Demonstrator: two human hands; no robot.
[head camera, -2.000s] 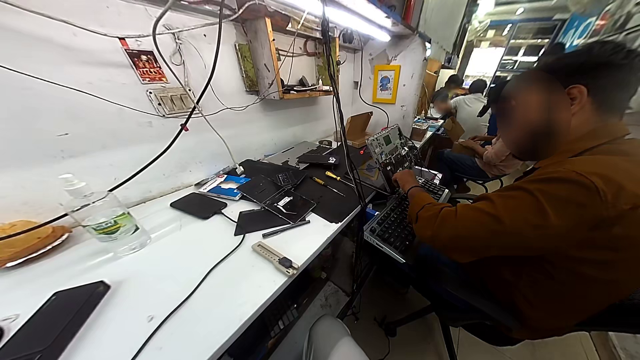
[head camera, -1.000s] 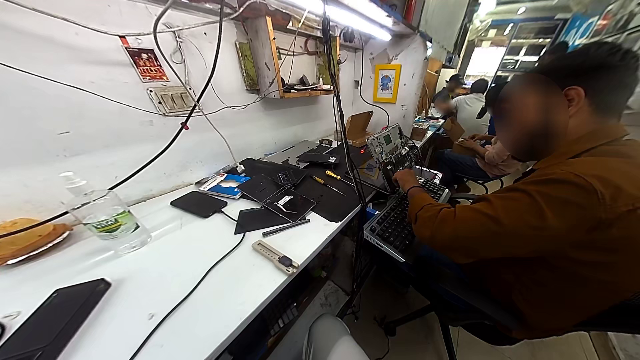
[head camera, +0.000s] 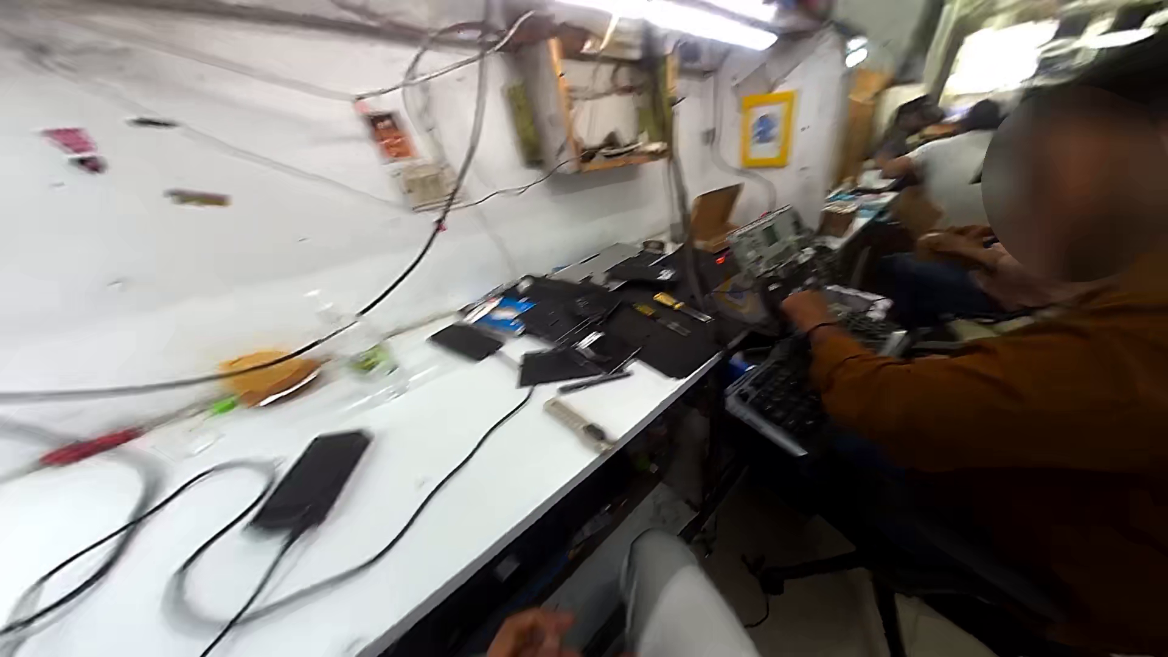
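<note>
A blurred hand, seemingly my left hand (head camera: 532, 631), shows at the bottom edge, beside my grey-clad knee (head camera: 684, 602). Its fingers look partly curled, and I cannot tell whether they hold anything. My right hand is out of view. On the white workbench (head camera: 456, 511) above it lie a black power adapter (head camera: 312, 479) with cables and a beige handheld tool (head camera: 579, 424). Farther back are a black pouch-like item (head camera: 467, 340), dark laptop panels (head camera: 570, 315), a black pen-like stick (head camera: 594, 381) and a yellow-handled screwdriver (head camera: 671, 301).
At right a seated co-worker in a brown sleeve (head camera: 958, 401) reaches over a laptop keyboard base (head camera: 776, 397). A clear bottle (head camera: 370, 360), an orange-brown item (head camera: 269, 374) and a red-handled tool (head camera: 91, 447) stand or lie along the wall side. A black cable (head camera: 401, 278) hangs across.
The view has swung left, bringing more of the adapter, its cables and the red-handled tool into frame. A hand now shows at the bottom edge. The co-worker's arm stays over the laptop parts.
</note>
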